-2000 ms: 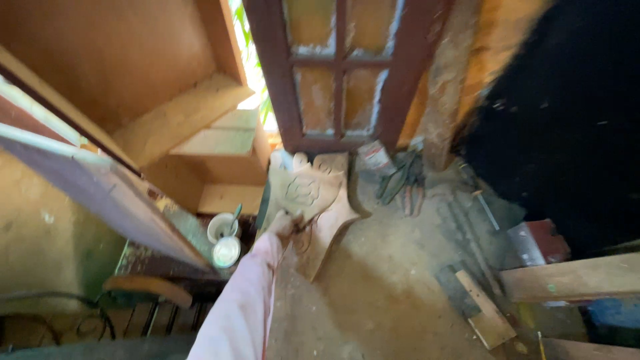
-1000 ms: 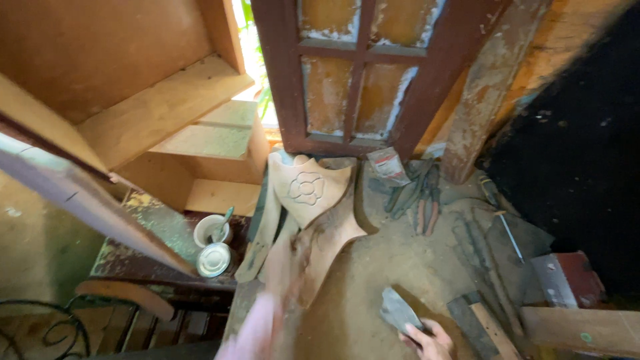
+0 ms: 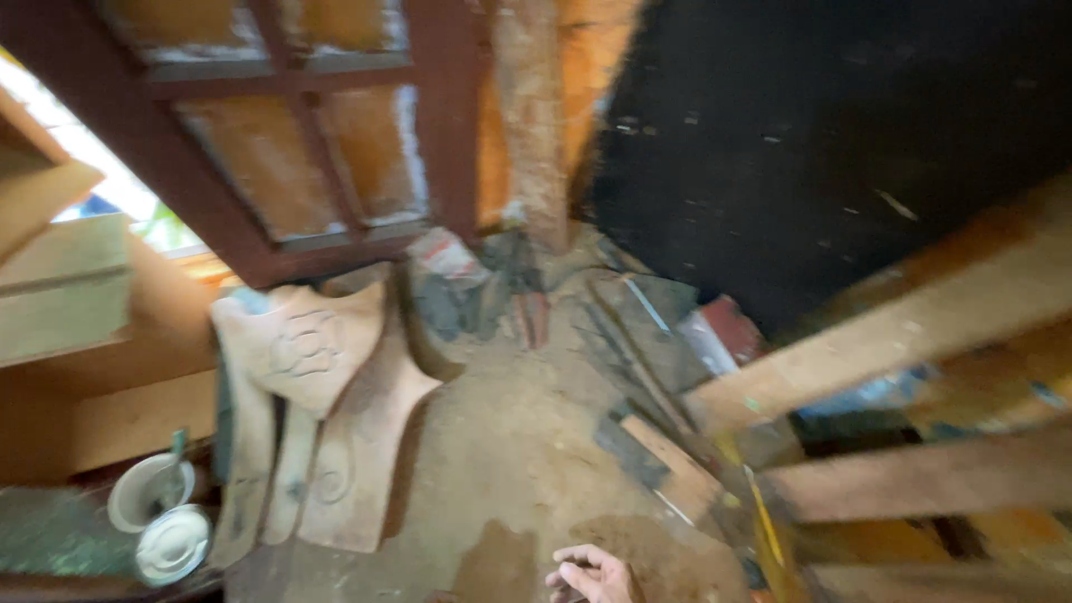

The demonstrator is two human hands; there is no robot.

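My right hand is at the bottom edge, over the brown work surface. Its fingers are loosely curled and apart, and I see nothing between them. Left of it, a small skin-coloured sliver at the bottom edge may be my left hand; the rest is out of view. Farther left lie pale shaped wooden pieces: one with a carved flower outline lies across the tops of the longer ones, and a curved board bears a spiral line. Up and right of my right hand is a flat wooden piece beside a dark grey one.
A white cup and a round white lid or tin stand at lower left. A paned wooden frame rises behind. Hand tools lie near a plastic packet. At right are a red and white box and wooden beams.
My right hand no longer shows the grey flat piece it held one second ago. My left arm, earlier reaching beside the carved pieces, has drawn back toward the bottom edge. The view has swung right.
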